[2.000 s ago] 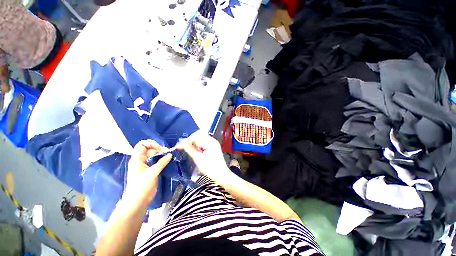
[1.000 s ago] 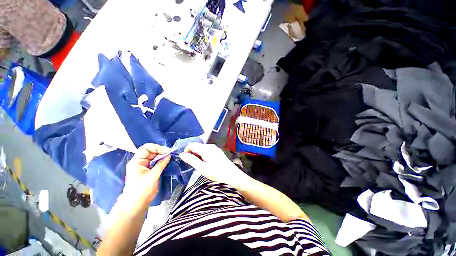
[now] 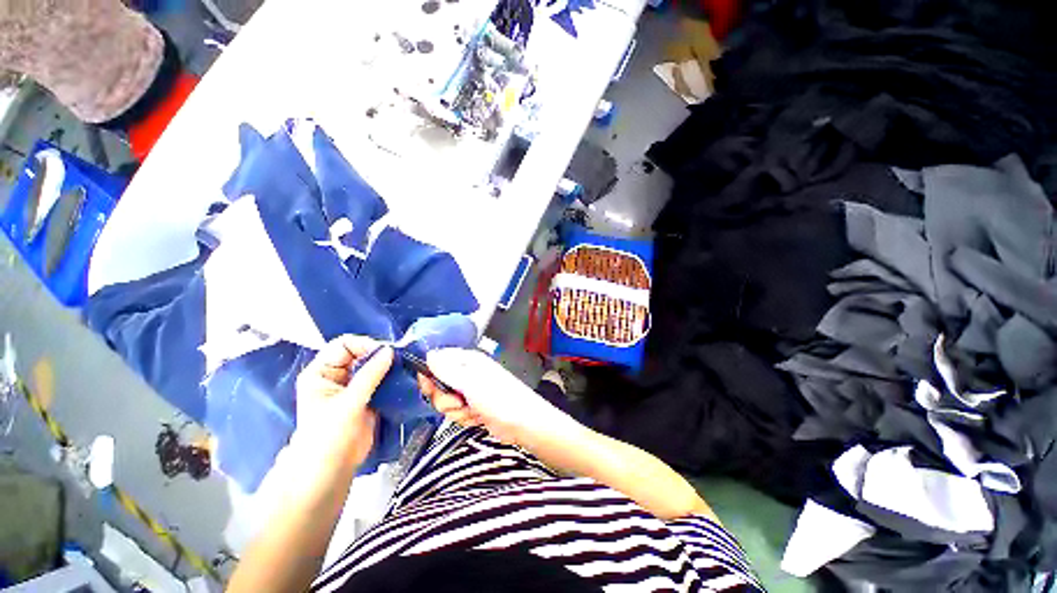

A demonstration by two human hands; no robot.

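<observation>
Blue garment panels [image 3: 400,272] lie heaped over the near left end of the white table, with a white piece [image 3: 249,290] on them. My left hand [image 3: 339,388] pinches the fabric edge between thumb and fingers at the near side of the heap. My right hand [image 3: 469,388] is just right of it, fingers curled around a thin dark tool [image 3: 412,360], perhaps snips, whose tip points at the pinched edge. Most of the tool is hidden in the hand. A blue flap [image 3: 440,331] stands up behind the right fingers.
The overlock machine [image 3: 493,93] stands farther up the white table [image 3: 400,191]. A blue box with a brown grid cushion [image 3: 603,297] is right of the table. Black cloth [image 3: 753,266] and grey cloth [image 3: 904,313] are heaped at right. A blue bin [image 3: 93,232] and a person's sleeve [image 3: 87,58] are at left.
My right hand has turned and curled, and the thin dark tool now shows at its fingers. The left hand still pinches the edge. The view has shifted slightly.
</observation>
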